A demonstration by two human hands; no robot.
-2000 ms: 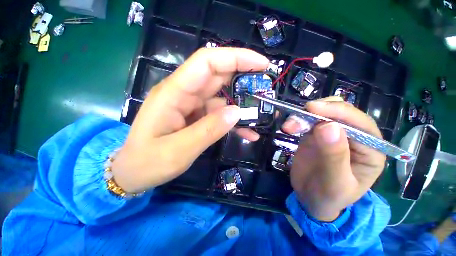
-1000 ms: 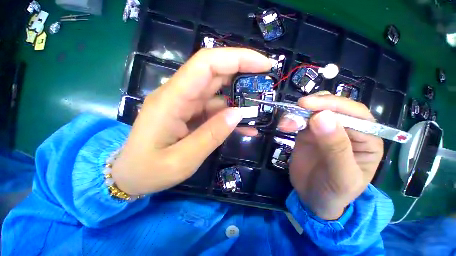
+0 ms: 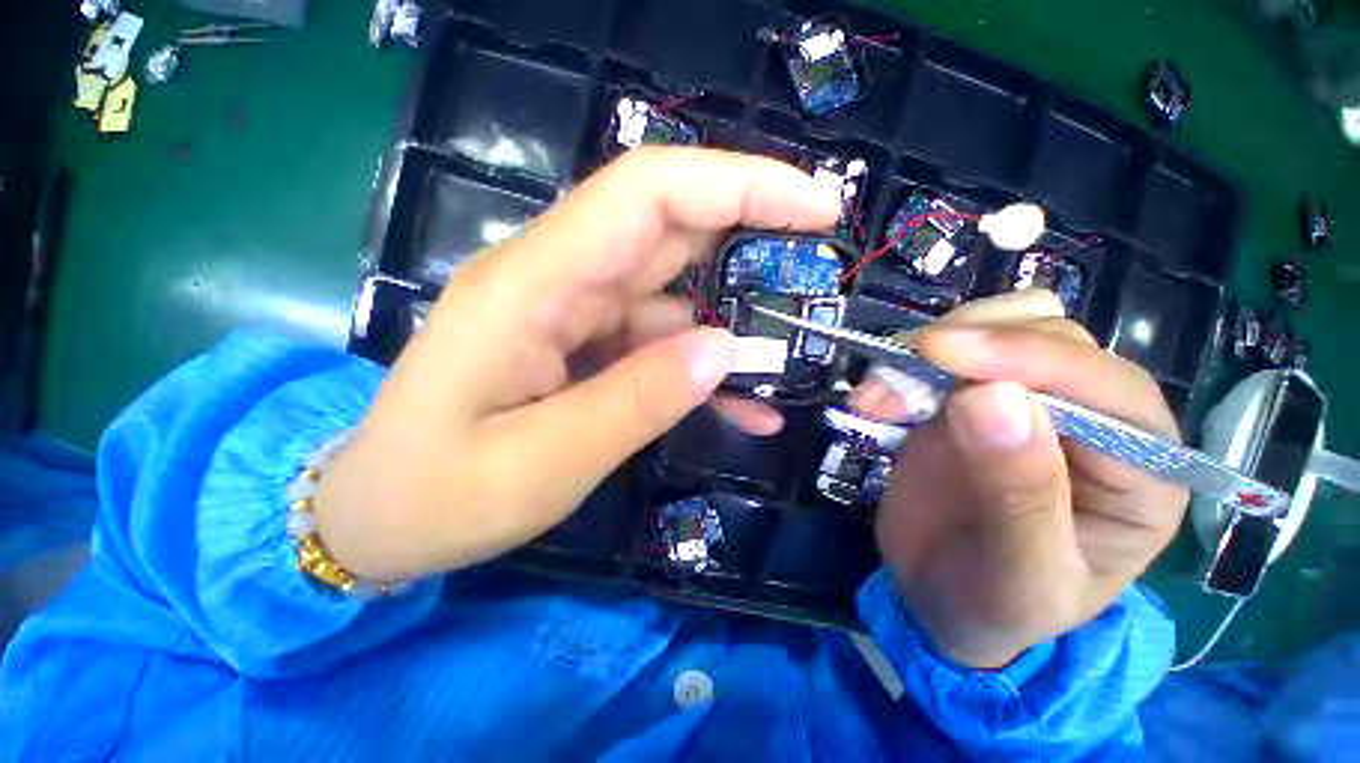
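Observation:
My left hand (image 3: 552,350) holds an open watch housing (image 3: 782,316) between thumb and fingers, above the tray. A blue circuit board (image 3: 786,267) fills its upper end, and a white rectangular part (image 3: 759,355) lies at its lower left beside my thumb. Red wires run from its right side to a whitish round part (image 3: 1014,227) hanging outside. My right hand (image 3: 1029,477) grips silver tweezers (image 3: 1111,434); their point is inside the housing, near its middle. Whether the point touches anything cannot be told.
A black blister tray (image 3: 500,125) lies below, with housings in several pockets. Loose units (image 3: 1168,93) lie on the green mat at right. A smartphone (image 3: 1265,480) stands on a white round base. Yellow and white pieces (image 3: 115,105) and a thin metal sliver (image 3: 224,35) lie upper left.
The housing and both hands have shifted slightly right and down. The tweezers have changed tilt, their blunt end lower than one second ago. The round part has moved slightly right.

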